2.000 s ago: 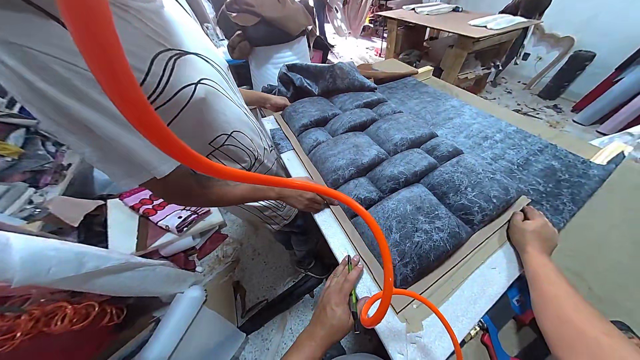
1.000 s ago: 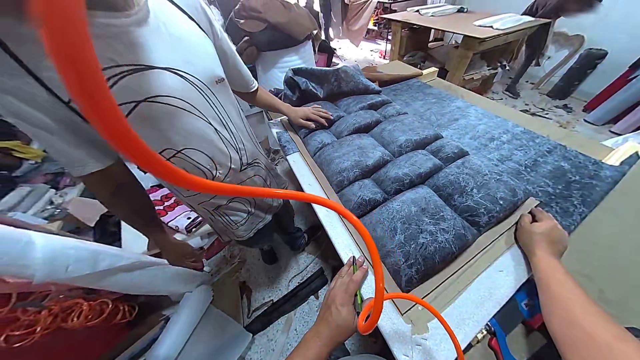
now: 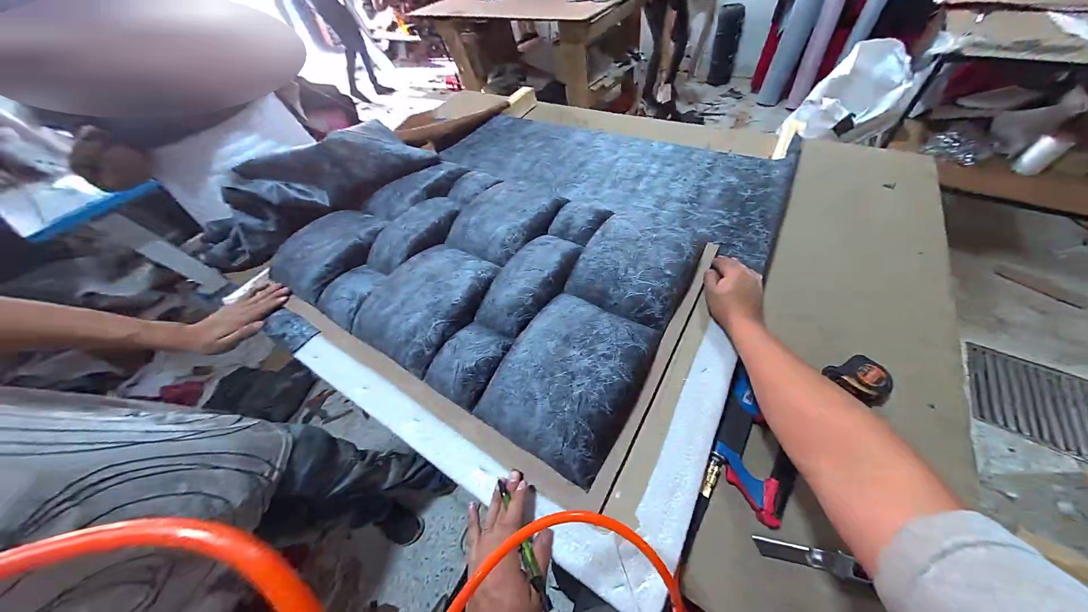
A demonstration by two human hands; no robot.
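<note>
A padded dark blue-grey upholstery panel (image 3: pixel 574 382) with puffed squares lies within cardboard strips (image 3: pixel 425 399), over a frame edged in white foam (image 3: pixel 382 404). My right hand (image 3: pixel 733 293) grips the far end of the right-hand cardboard strip, at the panel's side. Near the frame's front corner, my left hand (image 3: pixel 501 544) has a slim green and black pen-like tool (image 3: pixel 529 548) between its fingers, its fingertips at the foam edge. An orange air hose (image 3: pixel 586 518) loops in front of my left hand and partly hides it.
A co-worker's hand (image 3: pixel 238 319) rests on the frame's left corner. On the brown board at right are a tape measure (image 3: pixel 860 379), a blue and red air tool (image 3: pixel 748 480) and a metal-bladed tool (image 3: pixel 803 554). Bunched upholstery fabric (image 3: pixel 331 170) lies at the panel's far left. Scraps litter the floor.
The view has swung to the right. The co-worker's hand, on the padded panel one second ago, is now at the frame's left corner. My right hand remains at the cardboard strip's end.
</note>
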